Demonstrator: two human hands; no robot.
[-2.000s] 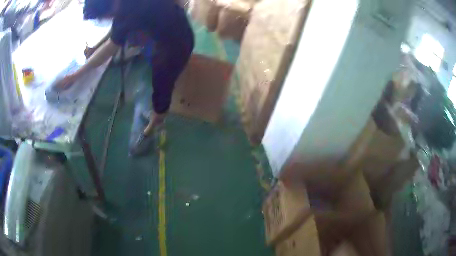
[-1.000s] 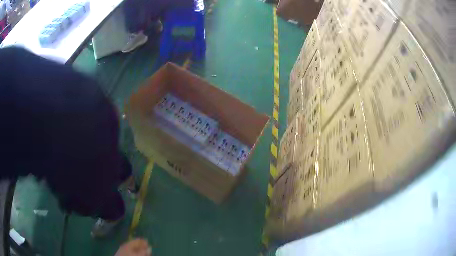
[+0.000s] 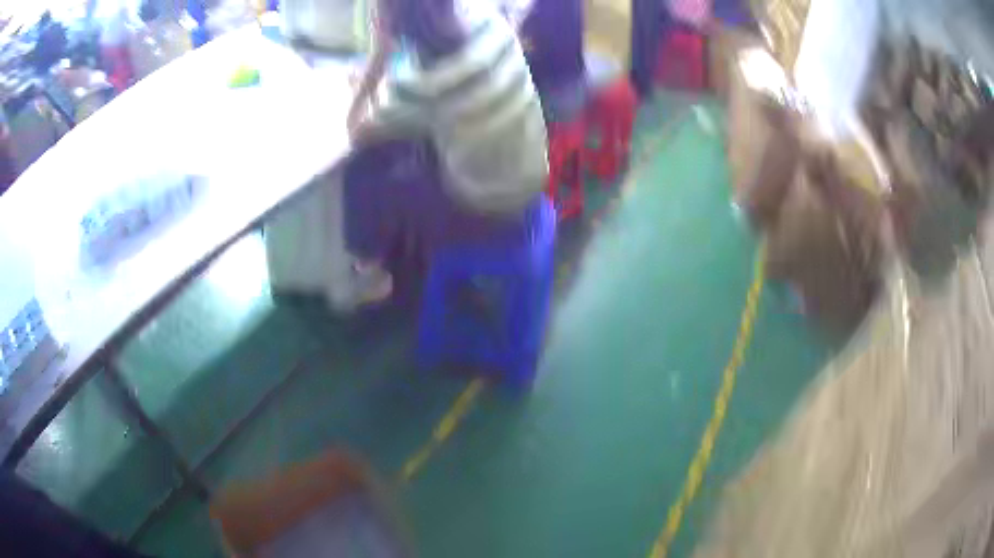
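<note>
Neither of my hands shows. The frame is blurred. An open brown shipping carton stands on the floor at the bottom edge, cut off by it, with a pale surface inside that is too blurred to make out. A row of light blue and white retail cartons lies on the white table at the left. More blue-white cartons lie at the table's near left end.
A person in a striped top sits on a blue stool at the table. Red stools stand behind. Brown cartons line the right side. Yellow lines mark the green floor. A dark shape is at the bottom left corner.
The view has moved forward along the aisle. The open carton has slid down to the bottom edge, the dark-clothed person is mostly out of view, and the hand at the bottom is gone.
</note>
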